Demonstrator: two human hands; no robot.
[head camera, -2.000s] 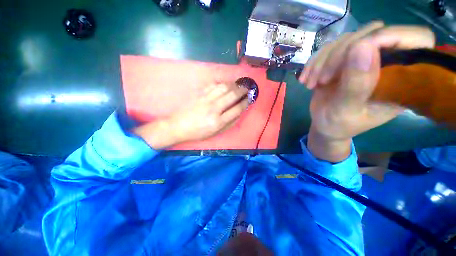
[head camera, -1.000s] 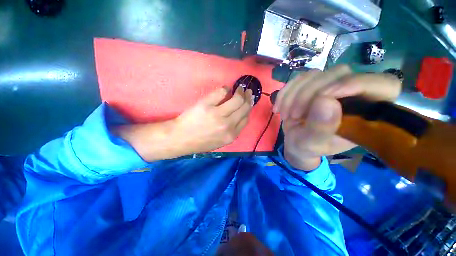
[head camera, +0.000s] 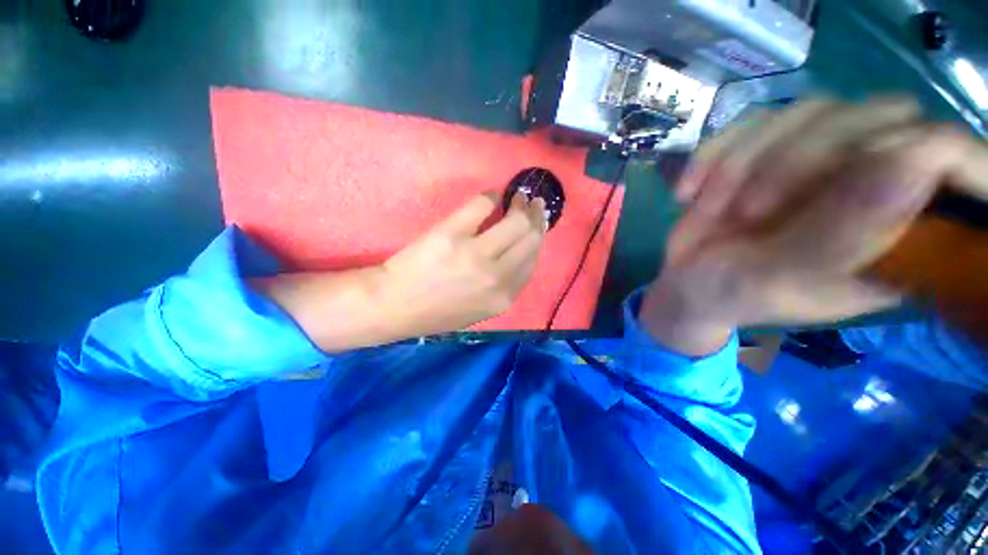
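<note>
My left hand (head camera: 460, 260) grips a small round glossy black assembly (head camera: 534, 193) by its lower edge on the salmon-red work mat (head camera: 347, 184). My right hand (head camera: 785, 211) is blurred. It is held up to the right of the mat around the electric screwdriver (head camera: 932, 260), whose orange body and black grip run off to the right. The bit tip is hidden or blurred. The right hand is apart from the black assembly.
The silver-grey screw feeder (head camera: 693, 65) stands behind the mat's right end. A thin wire (head camera: 585, 255) crosses the mat's right side. A thick black power cord (head camera: 693, 434) runs over the lap to the lower right. Another round black assembly (head camera: 105, 13) lies at the upper left.
My right hand with the screwdriver has moved right, away from the black assembly it was beside a second ago. My left hand stays on the assembly.
</note>
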